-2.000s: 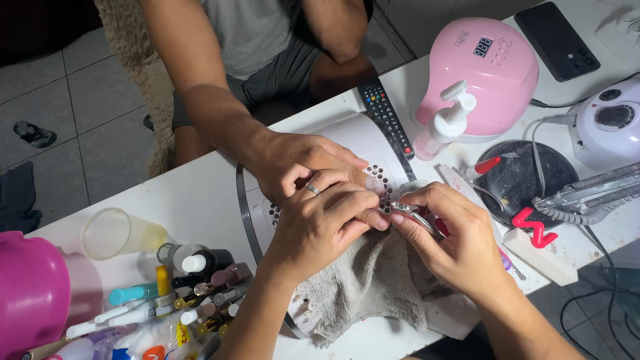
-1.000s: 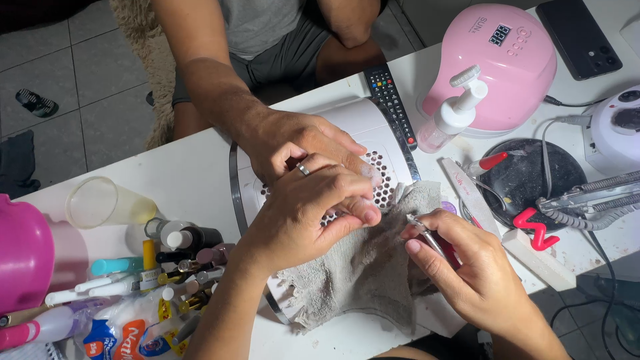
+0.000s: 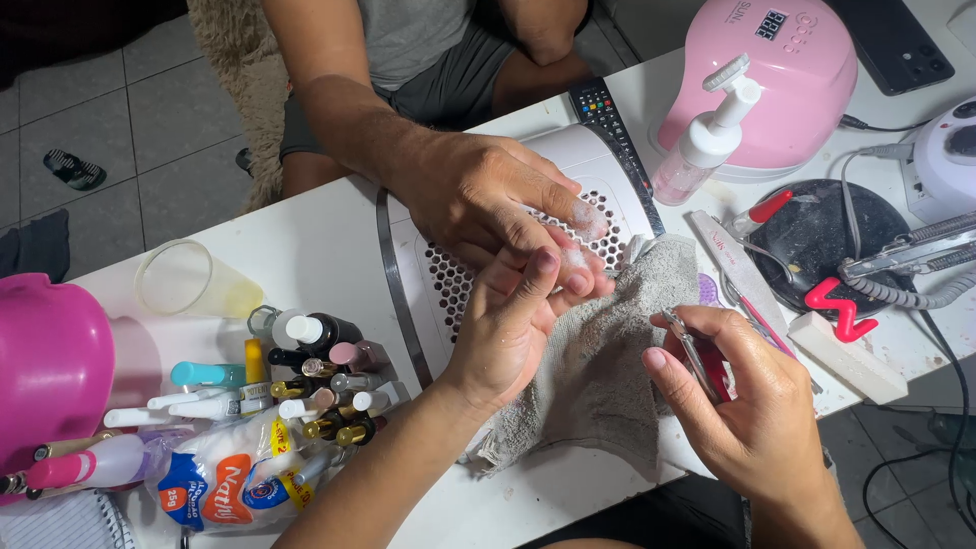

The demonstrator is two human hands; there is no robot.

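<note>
My left hand (image 3: 515, 324) is palm up under the other person's fingers and holds one of them, near the foamy fingertips. The other person's hand (image 3: 488, 194) rests over a white nail dust collector (image 3: 450, 293) with a honeycomb grille; white foam covers some fingertips. In my right hand (image 3: 732, 389) are metal cuticle nippers (image 3: 690, 351), their tip pointing up and left, apart from the other person's hand. A grey towel (image 3: 602, 366) lies between my hands, over the collector's near edge.
Nail polish bottles (image 3: 328, 389), a cotton bag (image 3: 236, 480), a clear cup (image 3: 179, 278) and a pink container (image 3: 53, 358) stand left. A pink nail lamp (image 3: 762, 84), a pump bottle (image 3: 701, 145), a remote (image 3: 610, 126), a nail file (image 3: 743, 274) and a white buffer block (image 3: 846, 358) lie right.
The nippers in my right hand were at the other person's fingertips two seconds ago and are now apart from them, to the right. My left hand has turned palm up. Foam shows on the fingertips.
</note>
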